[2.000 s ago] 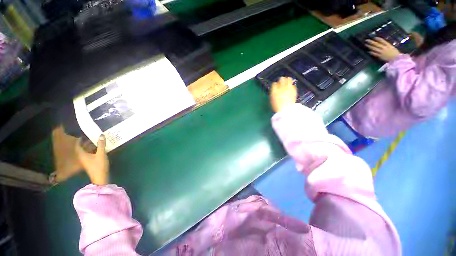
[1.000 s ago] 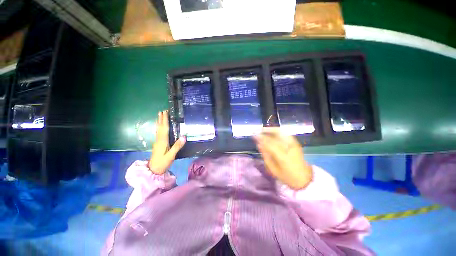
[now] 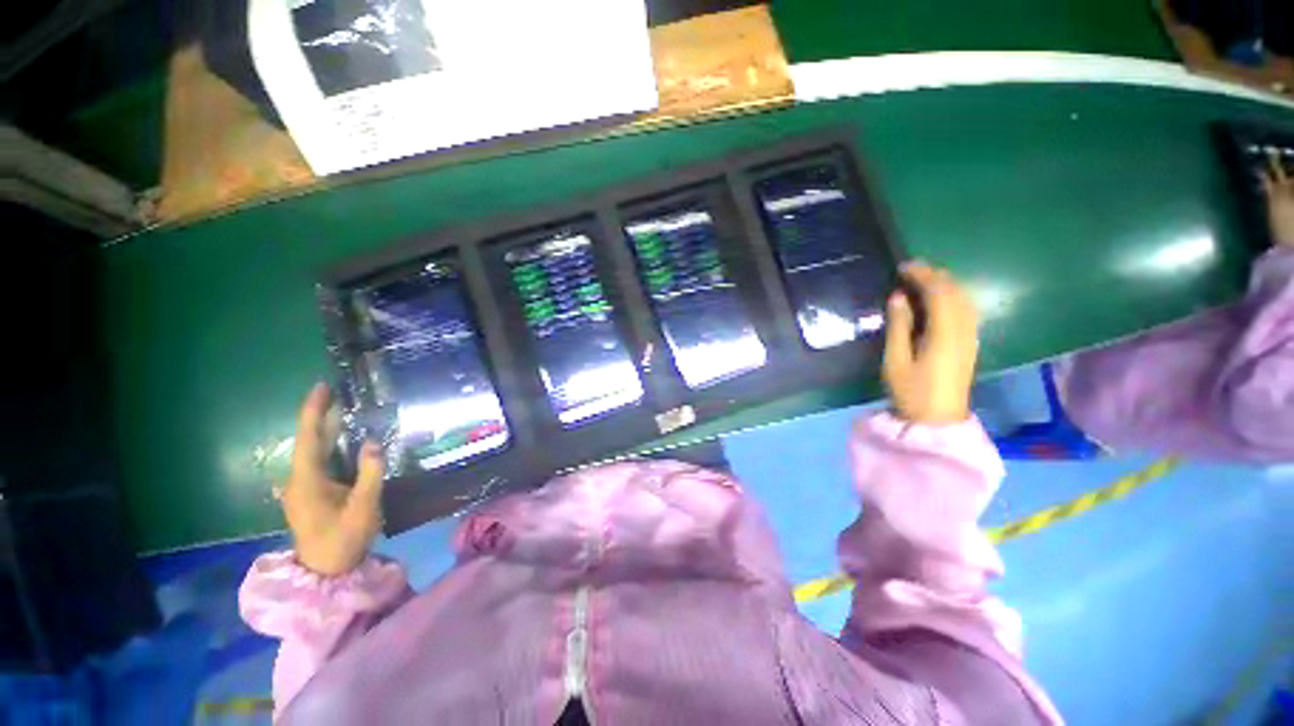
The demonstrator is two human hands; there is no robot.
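Observation:
A black phone tray [image 3: 674,420] lies slightly tilted on the green bench, with a smartphone in each pocket. The two middle smartphones [image 3: 578,326] [image 3: 695,298] show rows of green text. The leftmost smartphone [image 3: 426,369] has a darker screen with small red and green patches at its bottom. The rightmost smartphone [image 3: 823,255] is mostly dark. My left hand [image 3: 334,489] grips the tray's left end, thumb on the near left corner. My right hand [image 3: 934,341] grips the tray's right end, fingers curled around its edge.
A white test chart [image 3: 497,71] with a dark picture stands beyond the tray, by a tan wooden board [image 3: 721,60]. At the far right, another person's hand [image 3: 1281,199] is over a black tray [image 3: 1249,156]. A metal post [image 3: 71,185] is at left. Blue floor lies below.
My right hand has moved from over the phones to the tray's right end. The tray now sits at a slant. Green text now shows on the middle screens. The view has shifted.

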